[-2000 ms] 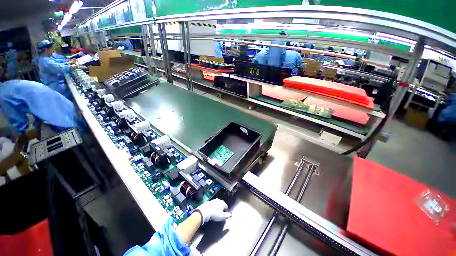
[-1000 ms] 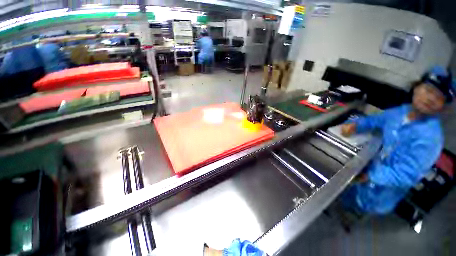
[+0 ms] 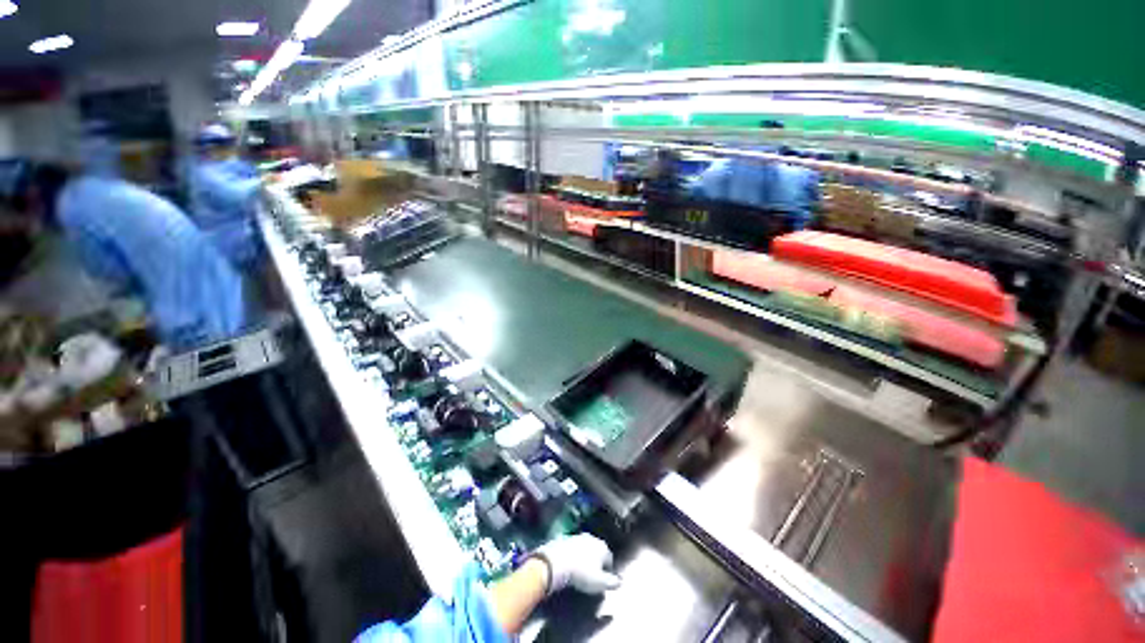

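Note:
A row of green populated circuit boards (image 3: pixel 471 465) runs along the near rail from upper left to lower centre. Dark coils and pale blocks stand on them. My left hand (image 3: pixel 580 564), in a white glove with bare wrist and blue sleeve behind, is at the near end of the row, beside the last board's edge. Its fingers point right over the steel bed. The image is blurred and I cannot tell whether the fingers grip the board's edge. My right hand is not in view.
A black tray (image 3: pixel 643 399) with a small green board is on the green mat (image 3: pixel 521 302). A chain rail (image 3: pixel 753 553) and cross rods (image 3: pixel 819 509) lie right of my hand. Red sheets (image 3: pixel 1036 553) are at far right. People in blue and a black bin holding red material are at left.
The view swung right, then back left to the boards. Compared with the oldest frame, my left hand is still at the row's near end and appears slightly lower and further right.

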